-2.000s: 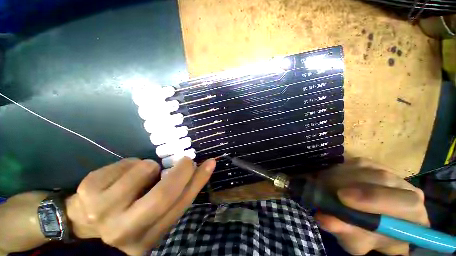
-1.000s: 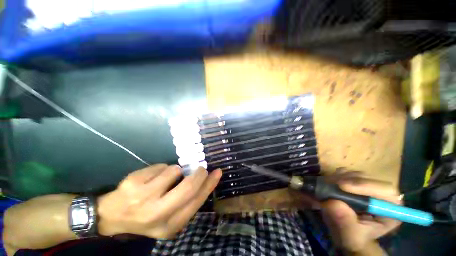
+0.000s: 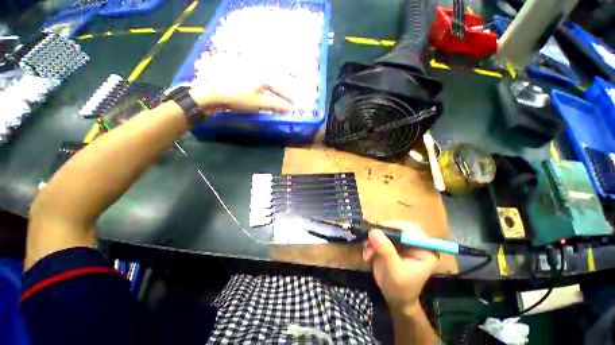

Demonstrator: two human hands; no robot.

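Note:
My left hand (image 3: 259,100) reaches over the near part of the blue parts bin (image 3: 290,127), which is heaped with white parts (image 3: 263,44). Its fingertips are among the parts; whether they grip one cannot be told. My right hand (image 3: 401,264) holds the soldering iron (image 3: 421,241) with its light-blue handle. The iron's barrel points left over the lower strips of the black PCB panel (image 3: 317,195). White leaded components (image 3: 261,199) stand in a row at the panel's left edge. Solder wire (image 3: 217,197) lies loose, ending near the panel's lower left.
The panel lies on a tan work board (image 3: 404,195). Behind are a fume extractor (image 3: 377,121) with black hose and a red bin (image 3: 462,34). To the right are a yellowish tin (image 3: 465,168), a pale rod (image 3: 433,162) and a greenish soldering station (image 3: 570,202). Other panels (image 3: 114,94) lie far left.
My left hand has left the panel and the solder wire and moved up to the bin. My right hand still holds the iron over the panel. The view has widened to more bench.

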